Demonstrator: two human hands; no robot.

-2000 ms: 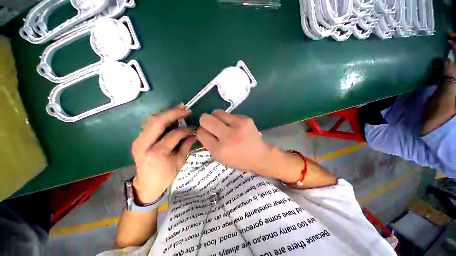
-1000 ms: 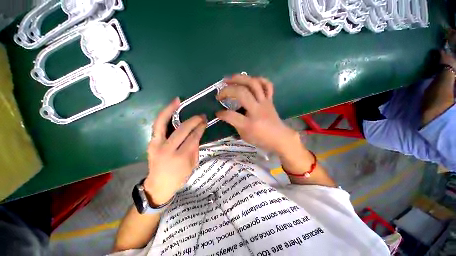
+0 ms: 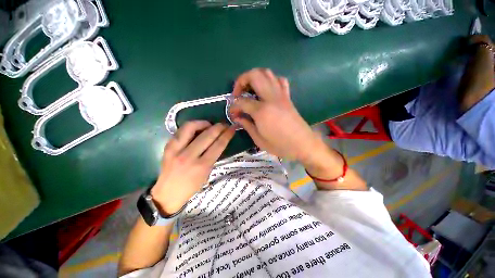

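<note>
A white plastic frame (image 3: 202, 101) with an open oval loop is held over the green bench, its loop end to the left. My left hand (image 3: 191, 158) grips its near side, fingers along the lower bar. My right hand (image 3: 267, 111) is closed over its disc end and hides most of the disc. Whether a thin pin is between the fingers cannot be told. Several more white frames (image 3: 103, 105) lie overlapping at the left, discs pointing right. A dense row of white frames (image 3: 347, 13) stands at the upper right.
The green bench (image 3: 163, 54) runs across the view. Thin clear pins (image 3: 233, 3) lie at the top edge. A yellow bag (image 3: 15, 179) is at the left edge. A person's arm (image 3: 477, 76) is at the right, beside a red stool (image 3: 361, 124).
The held frame has turned closer to horizontal. My right hand has moved from its near side to the disc end. My left hand has moved from the loop tip to the near side.
</note>
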